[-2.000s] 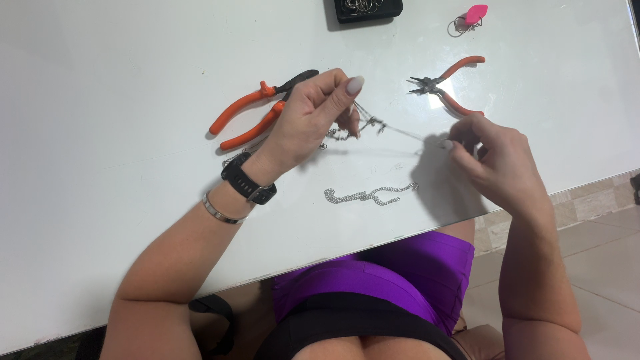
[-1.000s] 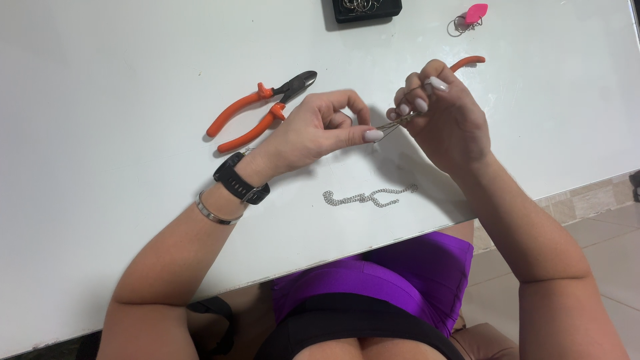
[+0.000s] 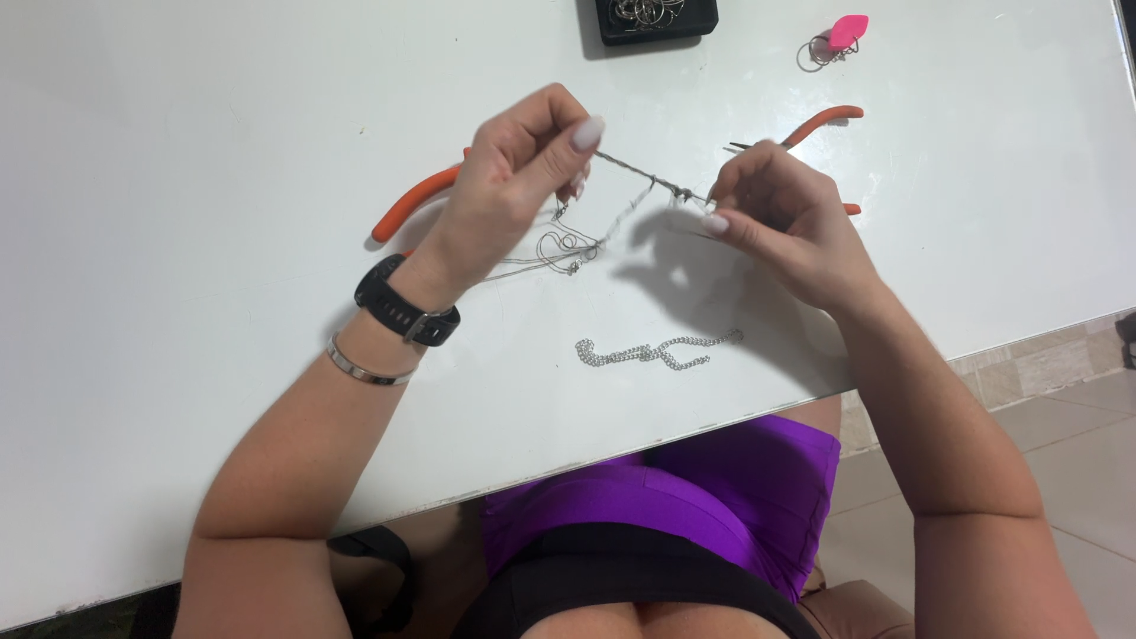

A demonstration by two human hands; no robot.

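Note:
Between my hands runs a thin metal chain (image 3: 627, 166), with a knotted part near the right fingertips. My left hand (image 3: 524, 177) pinches its upper left end; a black watch and a metal bracelet are on that wrist. My right hand (image 3: 785, 222) pinches the other end between thumb and fingers. From the held chain a slack strand hangs down to a tangle of thin chains (image 3: 568, 248) below my left hand. Nearer the front edge lies a separate silver curb chain (image 3: 621, 357), partly doubled, touched by neither hand.
Orange-handled pliers (image 3: 417, 202) lie partly hidden behind my left hand. Smaller orange-handled pliers (image 3: 821, 120) lie behind my right hand. A black box (image 3: 661, 34) with metal rings stands at the back, and a pink tag (image 3: 848, 32) with rings lies at back right.
My hands have moved apart from where they nearly met a second ago, and the chain now stretches between them. The curb chain has stayed in place.

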